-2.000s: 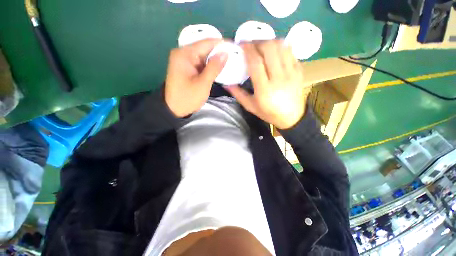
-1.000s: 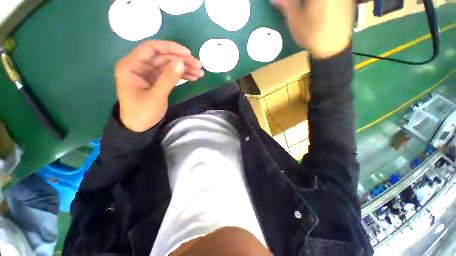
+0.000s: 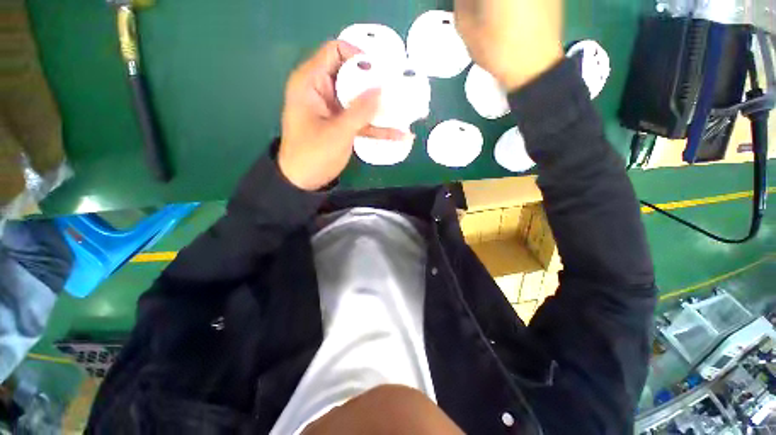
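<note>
My left hand (image 3: 319,119) is over the bench, left of centre, with fingers and thumb on a white round disc (image 3: 391,100). A second disc edge overlaps it; whether both are held is unclear. My right hand (image 3: 515,38) is blurred at the top edge and partly cut off; its fingertips and anything in them are not clear. Several white discs with small holes lie on the green bench around the hands, one nearest me (image 3: 454,143) and one at the right (image 3: 591,68), beyond my right sleeve.
A hammer (image 3: 140,93) lies at the bench's left. A black box (image 3: 668,76) with a cable stands at the right. An open brown carton (image 3: 506,183) is below the bench edge. A blue stool (image 3: 106,251) and a person's sleeve (image 3: 30,272) are at the left.
My left hand was open a second ago and now has hold of a disc. My right hand is still at the top, blurred. The view has shifted, showing more bench and the whole black box.
</note>
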